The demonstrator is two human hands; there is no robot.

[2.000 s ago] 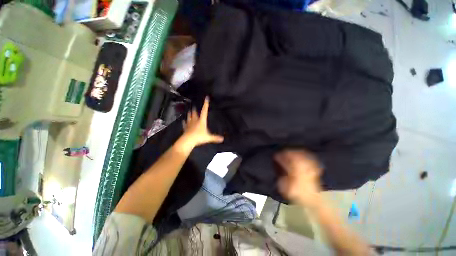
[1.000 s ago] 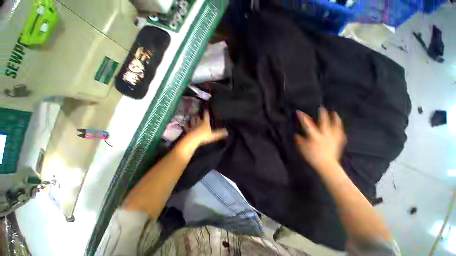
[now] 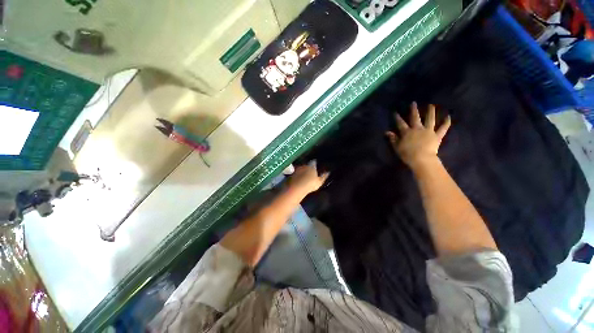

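Observation:
A large black cloth garment (image 3: 495, 175) is spread over my lap and to the right of the table, reaching down near the floor. My right hand (image 3: 419, 135) lies on top of it, fingers spread, palm down. My left hand (image 3: 309, 178) is at the garment's left edge near the green table edge, with its thumb apart from the fingers. Whether it pinches any cloth cannot be made out.
The sewing machine (image 3: 215, 52) stands at the upper left. Thread snips (image 3: 184, 136) lie on its bed. A black oval case (image 3: 299, 58) lies near the green measuring-marked edge (image 3: 306, 136). A blue crate (image 3: 540, 58) is at the upper right.
The view has turned toward the table, and the machine looks larger. The right hand has moved from the garment's lower part to its upper part. The garment spreads closer under both hands.

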